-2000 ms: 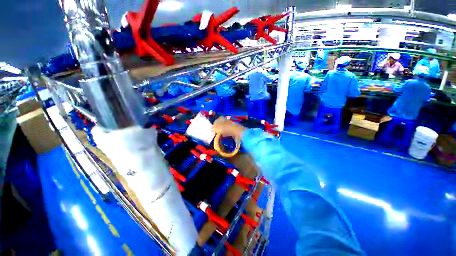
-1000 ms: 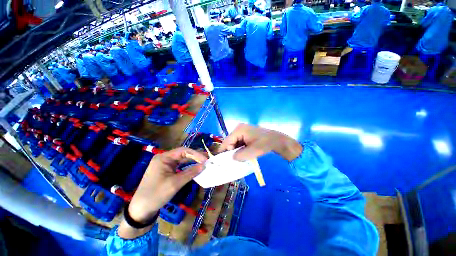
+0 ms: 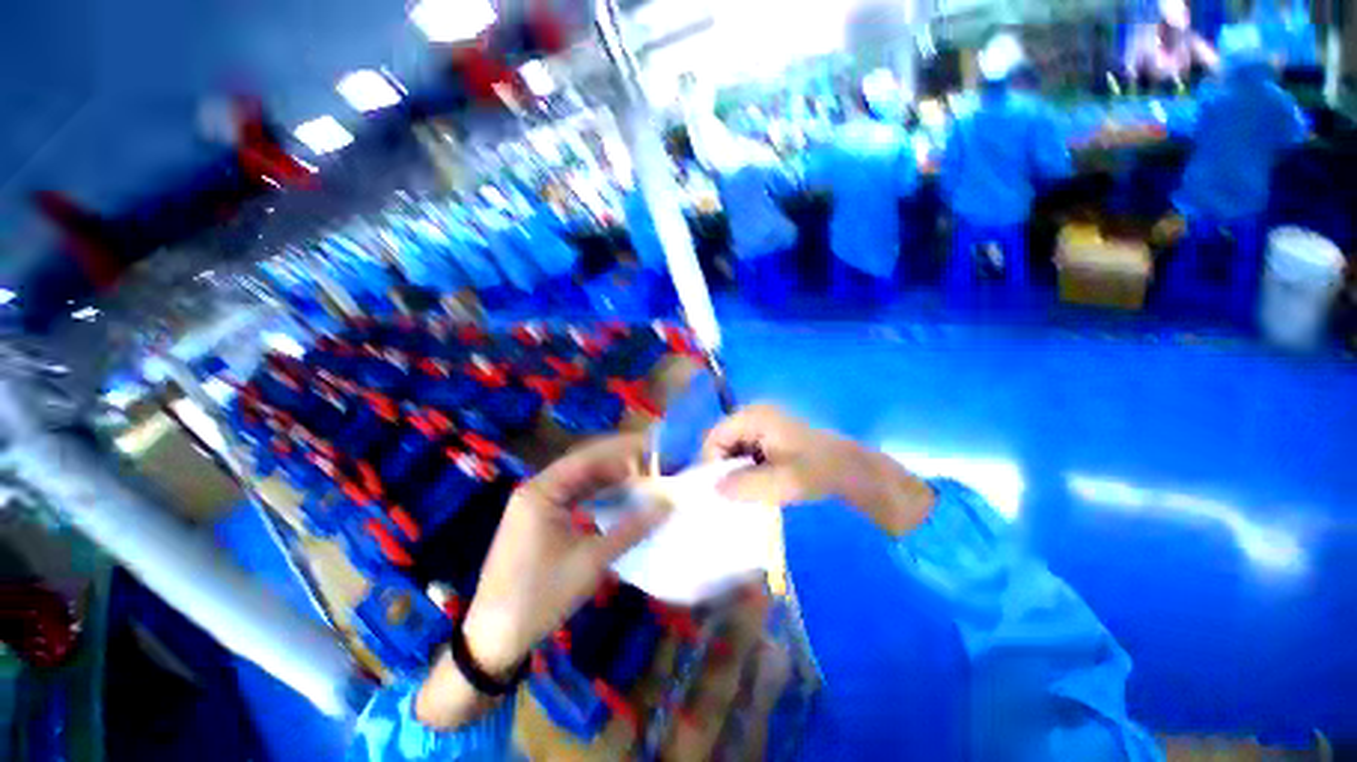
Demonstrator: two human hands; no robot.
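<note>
My left hand [image 3: 539, 554], with a dark band at the wrist, holds the left side of a small white paper sheet [image 3: 697, 539]. My right hand [image 3: 804, 465] pinches its upper right edge. The frame is blurred. A pale strip shows at the sheet's right edge. Beyond and left of my hands, blue clamped devices [image 3: 399, 613] with red clamps [image 3: 390, 517] stand in rows on a brown shelf board [image 3: 337, 584].
A white-wrapped rack post [image 3: 223, 596] crosses the lower left, and another post [image 3: 664, 194] stands behind the shelf. Blurred clamps hang at the upper left. Workers in blue smocks [image 3: 1000, 149] sit beyond the blue floor, near a carton [image 3: 1103, 271] and a white bucket [image 3: 1299, 290].
Since one second ago the view has shifted and blurred, and both hands still hold the sheet. Two seconds ago my visible hand was at the shelf with a tape roll, which I cannot make out now.
</note>
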